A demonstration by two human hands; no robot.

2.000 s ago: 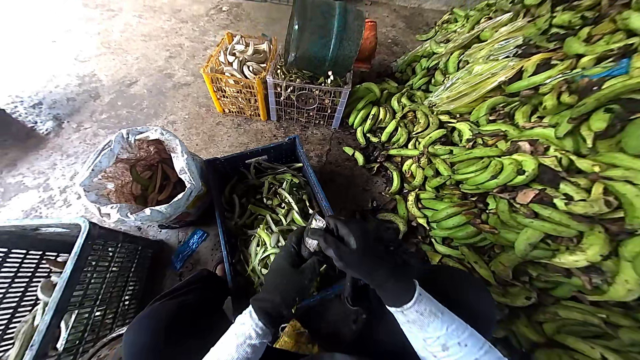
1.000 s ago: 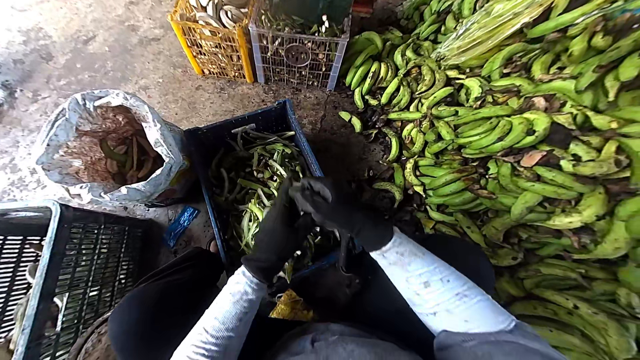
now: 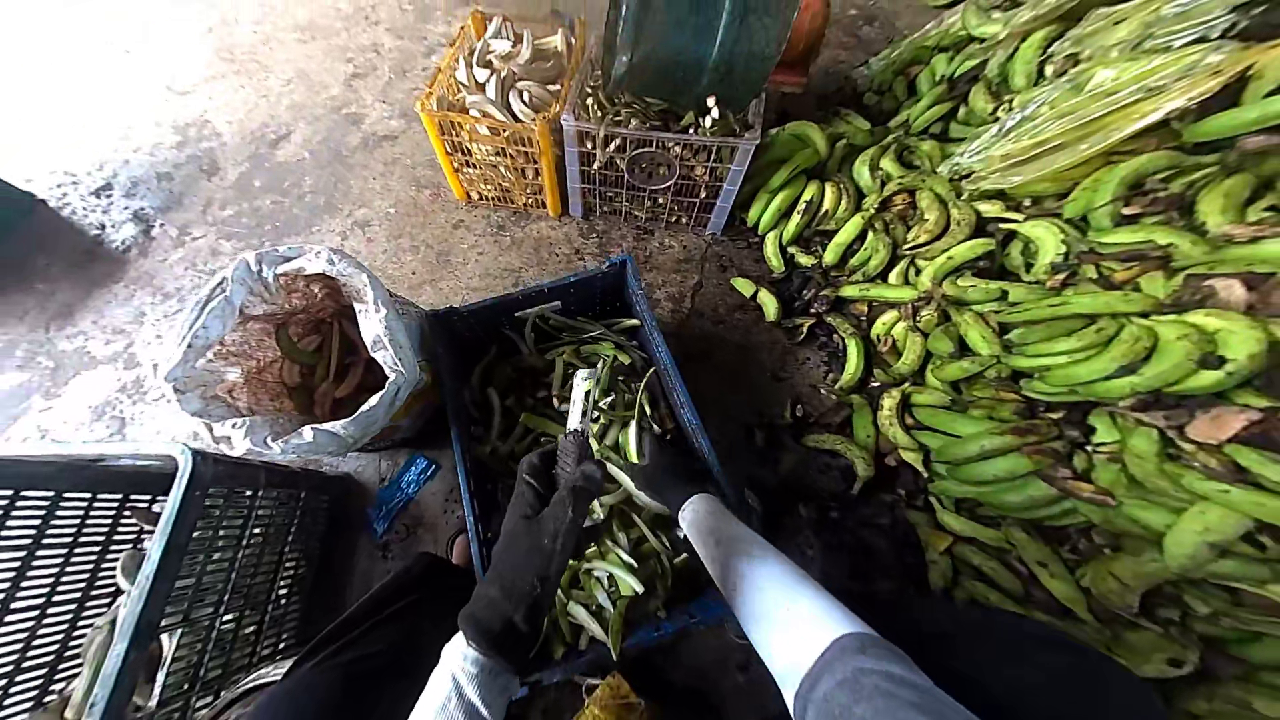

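Observation:
My left hand (image 3: 540, 530), in a dark glove, is closed on the dark handle of a small tool (image 3: 581, 400) with a pale metal head, perhaps a peeler, pointing away from me. My right hand (image 3: 665, 470), also gloved, reaches down among the green plantain peels (image 3: 610, 575) in the blue plastic crate (image 3: 672, 375); its fingertips are partly hidden, and a green piece lies against them. Both hands are over the crate, apart from each other.
Green plantains (image 3: 1130, 350) are heaped at the right. A white sack (image 3: 395, 350) and a black crate (image 3: 185, 510) stand left. A yellow crate (image 3: 553, 165) of peeled plantains and a pale crate (image 3: 735, 185) stand beyond. A blue wrapper (image 3: 402, 490) lies on the floor.
My hands were together over the near part of the blue crate; now they are apart, the right one down among the peels. The tool now shows plainly in my left hand.

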